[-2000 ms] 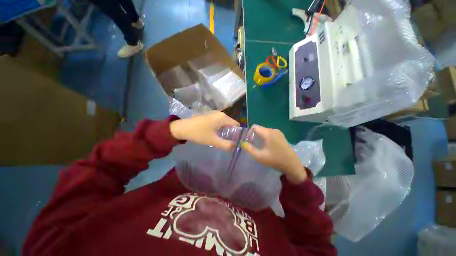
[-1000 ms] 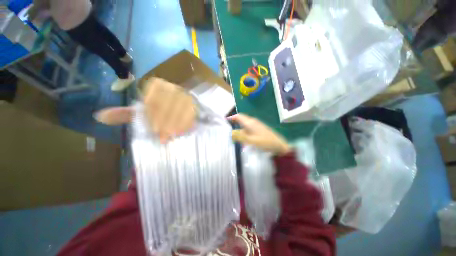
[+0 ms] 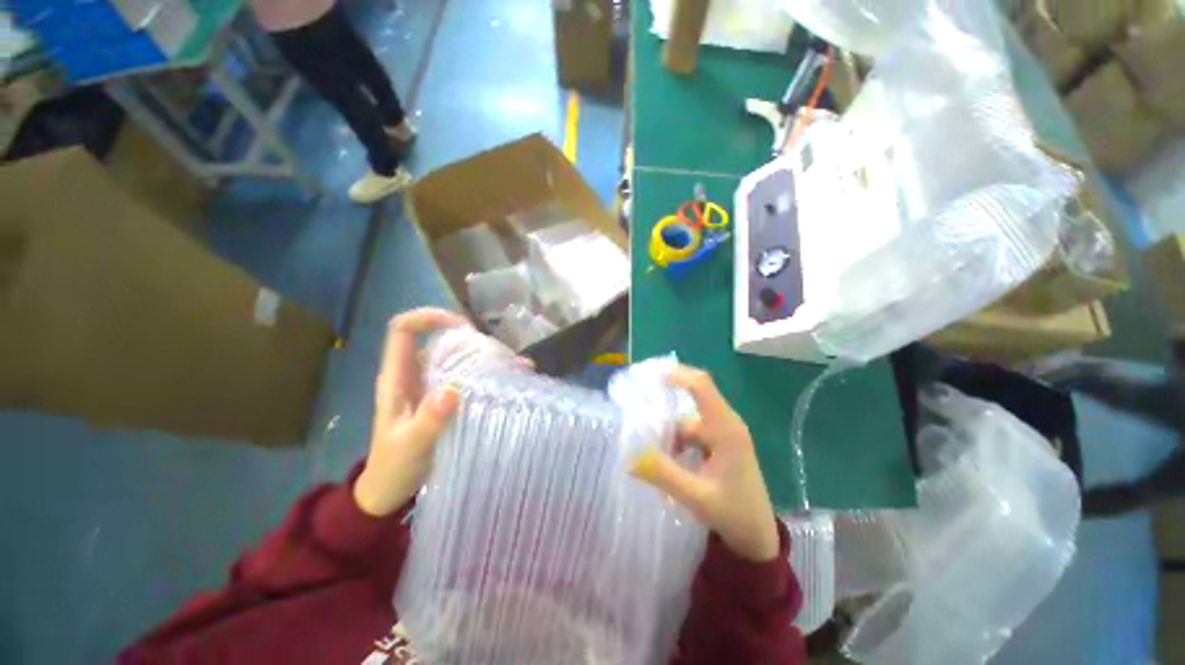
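A clear, ribbed air column cushion wrap (image 3: 520,500) hangs in front of my chest. My left hand (image 3: 413,409) grips its top left corner, thumb in front. My right hand (image 3: 708,461) grips its bunched top right corner. A small yellow thing shows at my right thumb; I cannot tell what it is. Beyond my hands, an open carton (image 3: 474,188) on the floor beside the bench holds several clear air cushion pieces (image 3: 572,266).
The green bench (image 3: 682,130) carries a yellow tape roll (image 3: 676,240), scissors (image 3: 706,212) and a white air cushion machine (image 3: 832,208). More cushion chain (image 3: 988,520) lies right, by a black-lined bin. A large carton (image 3: 143,305) stands left. A person's legs (image 3: 344,78) show beyond.
The sheet was crumpled between my hands, then hung from my raised left hand. Now both hands hold its top corners apart. The view has shifted, and the bench and carton sit a little lower.
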